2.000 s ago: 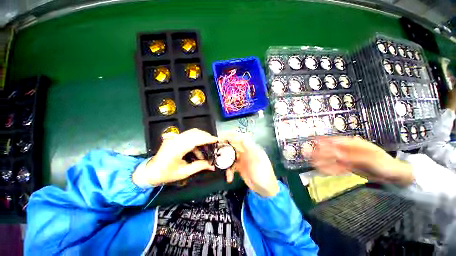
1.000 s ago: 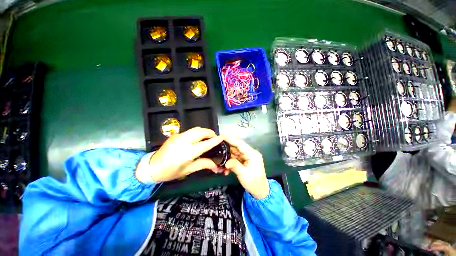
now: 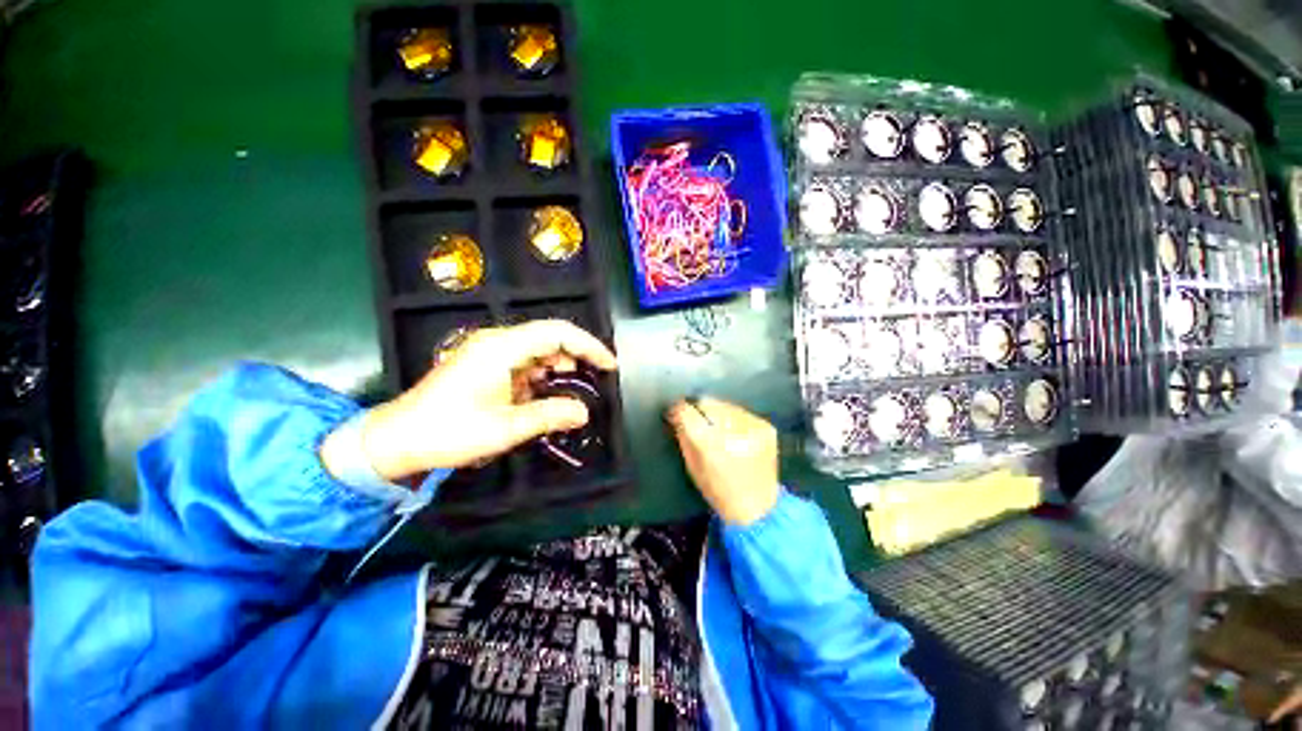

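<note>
My left hand (image 3: 478,404) is over the lower part of the black pocket tray (image 3: 374,246). Its thumb and fingers are around a dark, shiny-rimmed round housing (image 3: 574,410), with a thin reddish line near its lower edge. My right hand (image 3: 728,457) is to the right of the tray, over the mat, with its fingers curled together; I cannot make out anything held at the fingertips. Gold-centred units (image 3: 454,263) sit in the upper tray pockets. Another is partly hidden behind my left hand.
A blue bin (image 3: 703,297) holds red and pink wires; dark thin wires (image 3: 700,331) lie below it. Clear trays of silver-white discs (image 3: 938,207) stand right, beside a tray stack (image 3: 1099,271). A yellow pad (image 3: 950,511), ribbed stack (image 3: 1028,600) and another dark tray (image 3: 36,329) also show.
My hands have separated; the left has moved left and keeps the housing over the tray, while the right has let go of it. The other person's hand has left the clear tray. The view has shifted.
</note>
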